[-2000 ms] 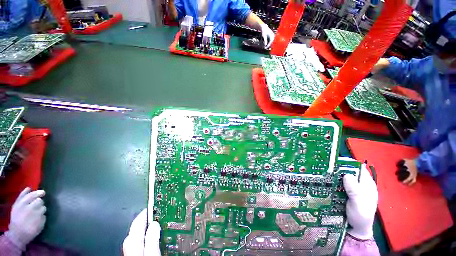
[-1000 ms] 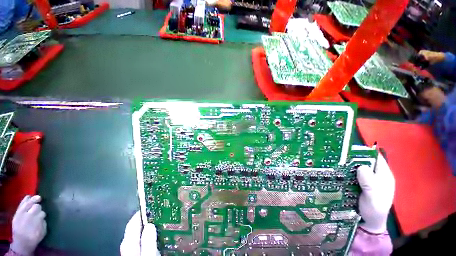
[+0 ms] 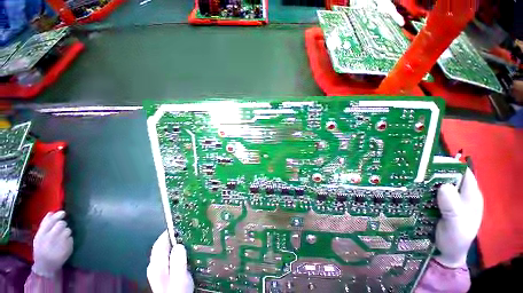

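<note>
A large green power circuit board (image 3: pixel 298 200) is held up in front of me, its solder side facing me, with silvery tinned areas and rows of tiny parts. Glare whitens its upper left. My left hand (image 3: pixel 170 268), in a white glove, grips the left edge near the bottom of the picture. My right hand (image 3: pixel 459 220), also in a white glove, grips the right edge beside a small projecting corner. The board's far side and bottom edge are out of view.
Another person's white-gloved hand (image 3: pixel 53 241) rests by a red mat (image 3: pixel 51 189) at the left. Boards lie on red mats at the left, at the back and at the upper right (image 3: pixel 364 43). A red-wrapped post (image 3: pixel 427 48) stands there. A bare red mat (image 3: pixel 493 171) lies at the right.
The held board appears larger and higher in view, and my right hand shows further right. The view has tipped down, so the far workers have mostly left the picture. Both hands keep their grip.
</note>
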